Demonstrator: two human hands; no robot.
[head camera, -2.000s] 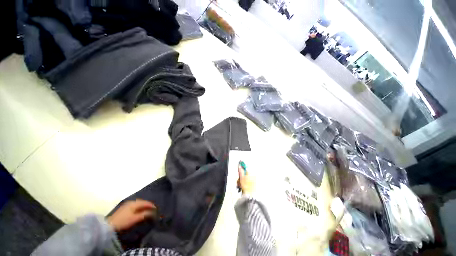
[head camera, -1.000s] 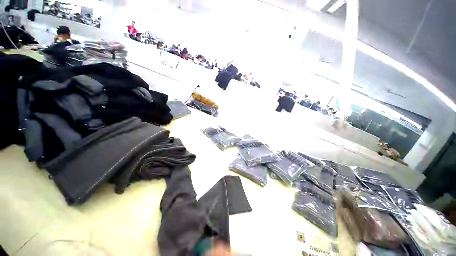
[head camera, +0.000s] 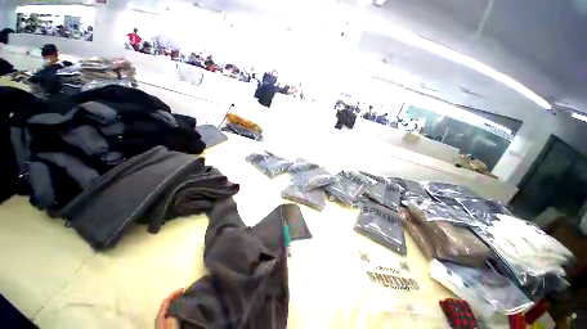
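The charcoal trousers (head camera: 248, 273) lie bunched at the bottom centre, one leg running up to the folded stack and a flat end on the table beside it. My left hand (head camera: 168, 310) is blurred and cut off by the bottom edge; it grips the left edge of the cloth. My right hand does not show. A small teal part of the air blow gun (head camera: 287, 235) shows at the right edge of the trousers; the rest is hidden.
A dark trouser pile (head camera: 83, 128) and folded stack (head camera: 138, 189) are at left. Packed trousers (head camera: 381, 225) line the far side, with a brown packet (head camera: 450, 241) and white bags (head camera: 524, 247). A printed polybag (head camera: 392, 279) and plaid pouch (head camera: 458, 313) are at right. People are beyond.
The view has tilted up towards the hall. The trousers have shifted and bunched up. My right hand has gone out of sight, and the blow gun shows only as a teal sliver.
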